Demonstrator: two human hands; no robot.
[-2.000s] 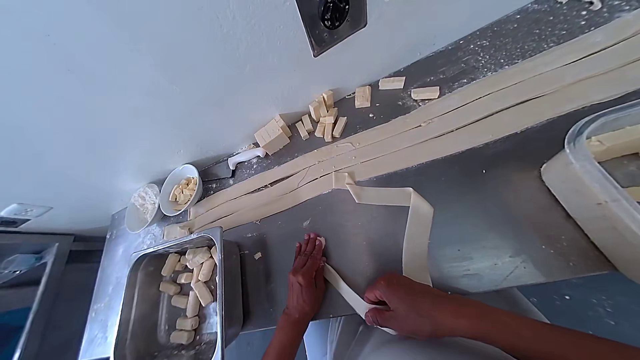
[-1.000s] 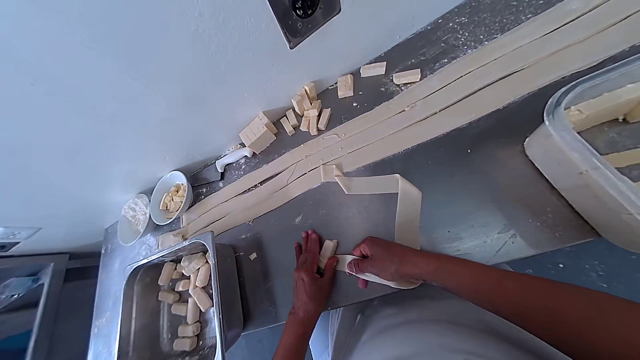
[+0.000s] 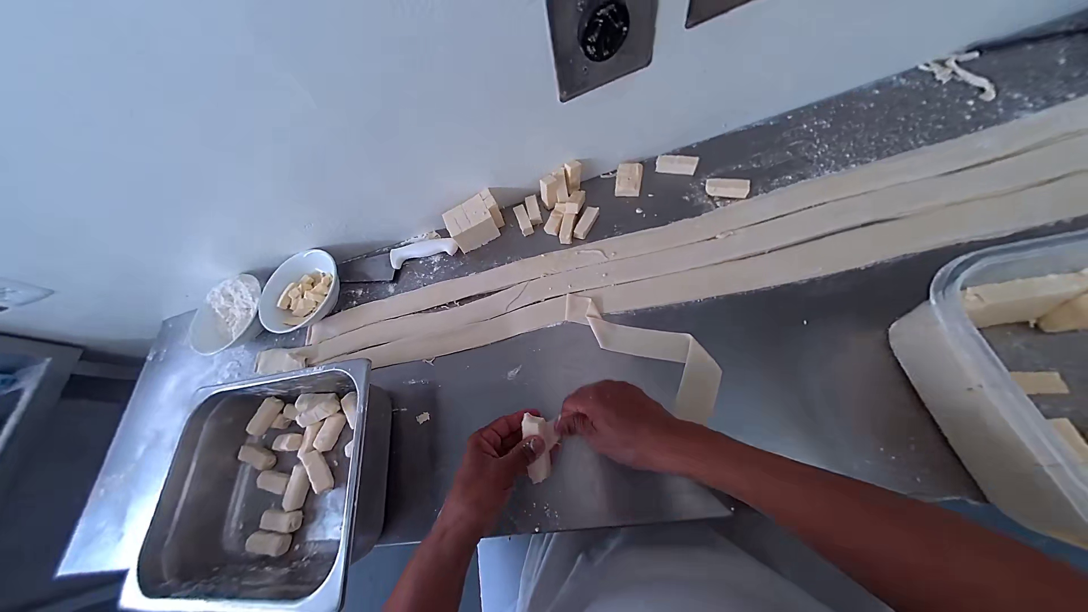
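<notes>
My left hand (image 3: 497,459) holds a pale cheese stick (image 3: 537,446) upright over the steel table, thumb on its near side. Right beside it, my right hand (image 3: 616,422) pinches dough against the stick with closed fingers. A narrow dough strip (image 3: 646,340) lies folded on the table beyond the right wrist, its far end on the long dough strips (image 3: 663,263). Whether it still joins the dough in my fingers is hidden by the right hand and forearm. Several wrapped pieces (image 3: 297,487) lie in a deep steel pan (image 3: 364,442) at the left.
Cut cheese blocks (image 3: 473,223) and sticks lie along the wall near a white-handled knife (image 3: 423,250). Two bowls stand at the left, one with small pieces (image 3: 306,295), one with flour (image 3: 234,304). A plastic tub (image 3: 943,340) with cheese stands at the right edge.
My left hand has lifted the stick from the tabletop and now holds it upright. The right hand has drawn in close beside it, with dough in its fingers.
</notes>
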